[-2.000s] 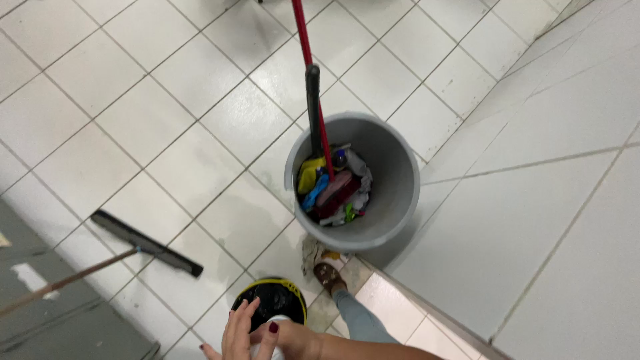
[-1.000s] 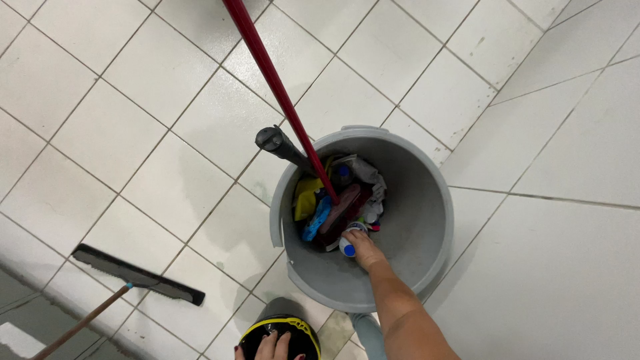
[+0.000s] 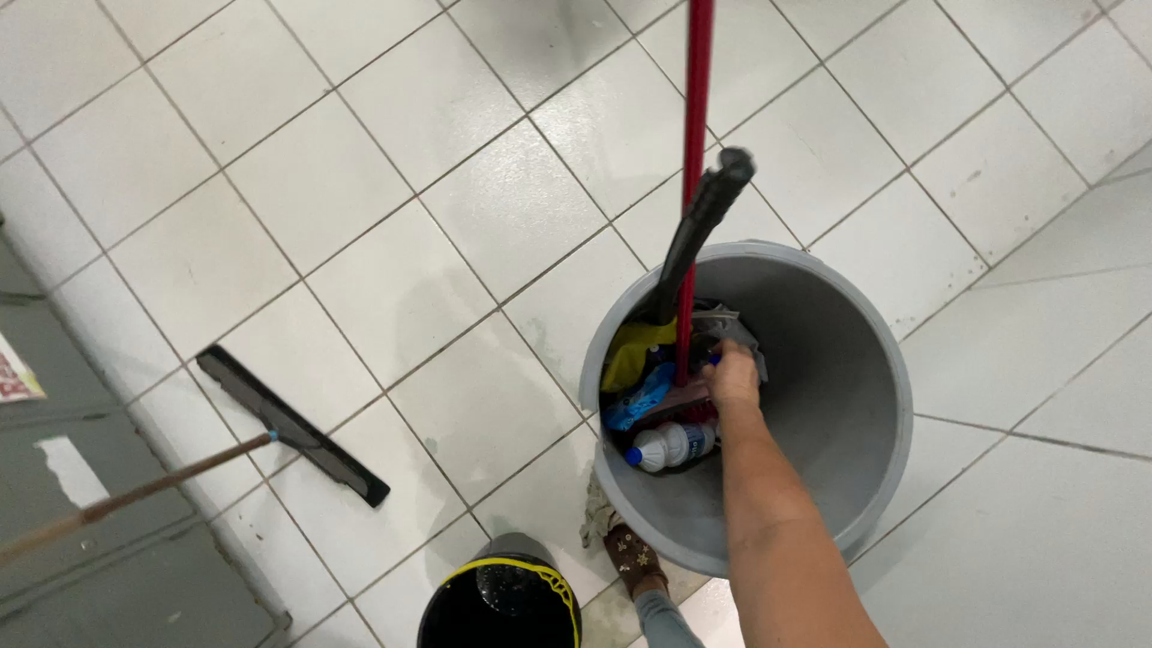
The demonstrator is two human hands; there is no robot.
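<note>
My right hand (image 3: 736,376) reaches down into a large grey plastic bin (image 3: 886,396), its fingers at a blue cap among the contents; how far they close on it is hidden. Beside it, a white plastic bottle with a blue cap (image 3: 670,447) lies on its side. A yellow cloth or glove (image 3: 637,353), a blue wrapper or cloth (image 3: 641,400) and a grey cloth or bag lie left of and behind my hand. A broom or brush with a red handle (image 3: 696,117) and a black-handled tool (image 3: 706,216) stand in the bin. My left hand is out of the frame.
A black bucket with a yellow rim (image 3: 504,598) stands at the bottom, near my shoe (image 3: 633,551). A floor squeegee (image 3: 297,427) rests on the white tiles at left, by a grey panel (image 3: 99,504). White tiled surface rises at right.
A second ago my right hand was at the bottle; now it is farther back in the bin and the bottle lies on its side. My left hand, earlier at the black bucket, has left view.
</note>
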